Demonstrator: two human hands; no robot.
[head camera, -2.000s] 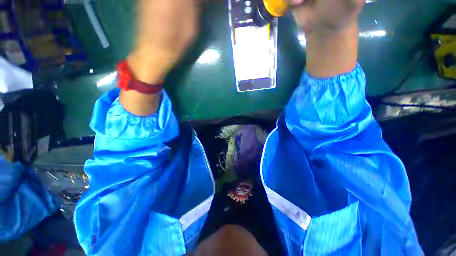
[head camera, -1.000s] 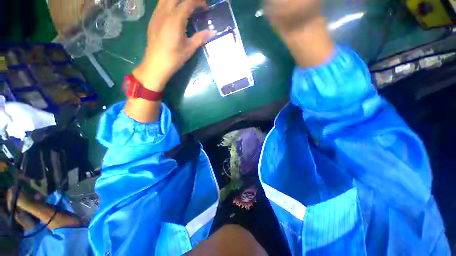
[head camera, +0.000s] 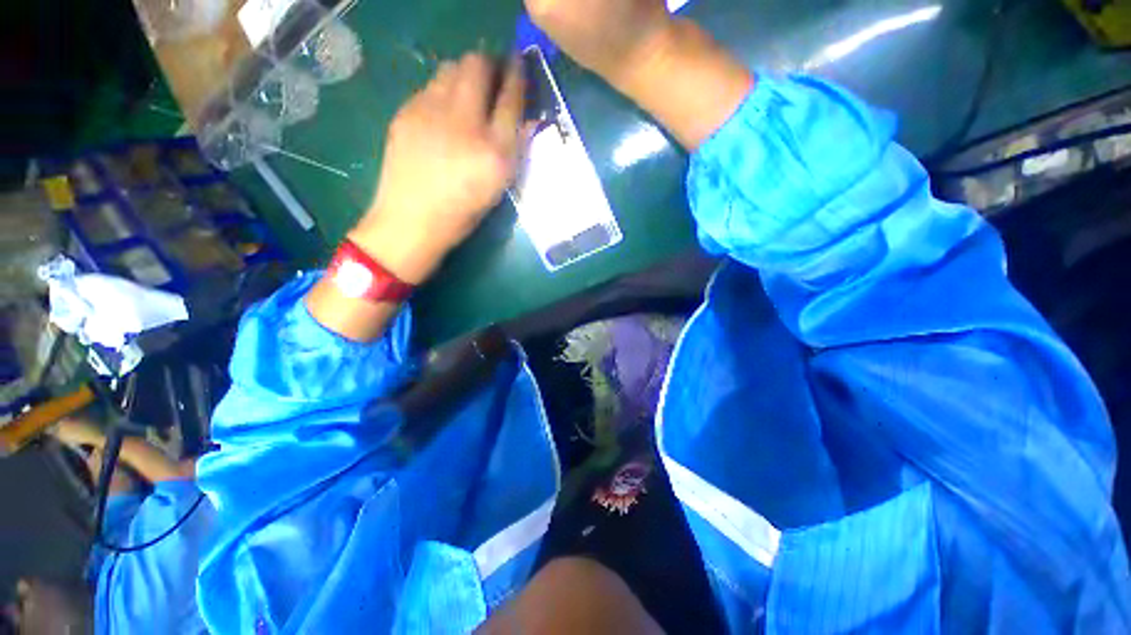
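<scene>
An opened smartphone (head camera: 564, 192) lies tilted on the green bench mat, with a bright white area filling most of its back and a dark upper part. My left hand (head camera: 453, 155), with a red wristband, is at the phone's upper left edge; its bent fingers partly cover that edge, and its grip is unclear. My right hand (head camera: 602, 31) is above the phone's top end, cut off by the picture's upper edge. A small bright blue thing (head camera: 533, 35) shows beside its fingertips; whether they hold it is unclear.
Clear round cups (head camera: 292, 93) stand on a brown board (head camera: 186, 56) at upper left. A white strip (head camera: 285, 195) lies near them. A blue-edged divided bin (head camera: 161, 211) and white bag (head camera: 112, 310) are at left. Another person's arm (head camera: 143, 457) shows at lower left. A yellow box (head camera: 1104, 19) is at upper right.
The orange-yellow tool seen at first is out of view. My right hand has moved left towards the phone's top. My left hand has come to the phone's left edge. The view has shifted left.
</scene>
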